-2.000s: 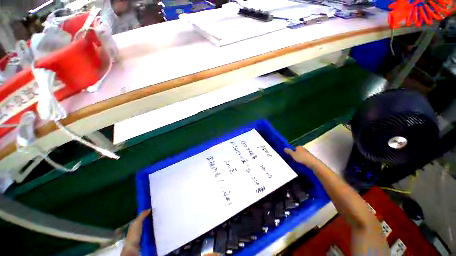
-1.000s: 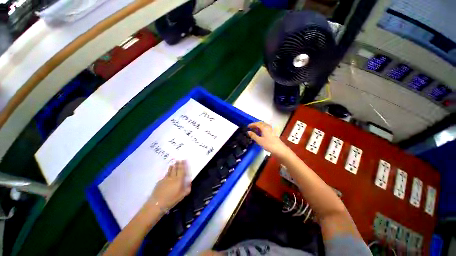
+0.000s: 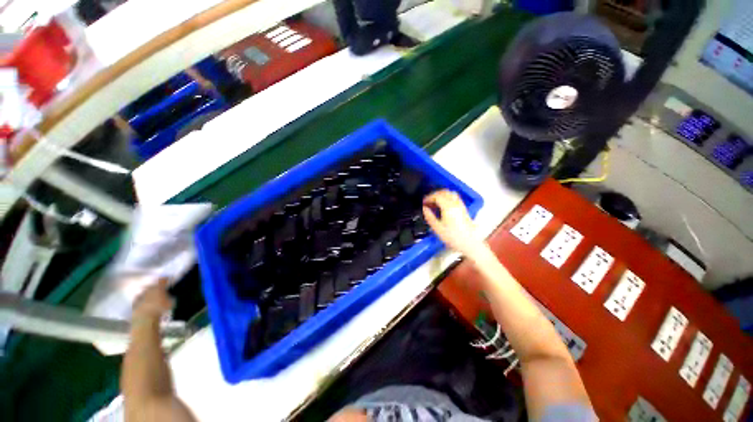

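An open blue plastic bin [image 3: 289,353] lies at a slant over the green conveyor and the white ledge. Rows of black power adapters [image 3: 326,231] fill it. My left hand [image 3: 153,303] is blurred, left of the bin, and holds a crumpled-looking white paper sheet [image 3: 157,247] outside the bin's left end. No writing can be read on it. My right hand [image 3: 446,216] is inside the bin's right end, over the adapters, fingers bent. Whether it grips an adapter cannot be told.
The red-brown test board [image 3: 512,268] with white AC socket outlets [image 3: 564,246] lies at right. A black desk fan [image 3: 561,82] stands behind it. Across the green conveyor belt [image 3: 330,111] are another red-brown board [image 3: 285,62] and blue bins [image 3: 177,115]. A red container is at upper left.
The paper sheet has left the bin and moved left with my left hand, uncovering the adapters. My right hand stays at the bin's right end. The camera view has shifted.
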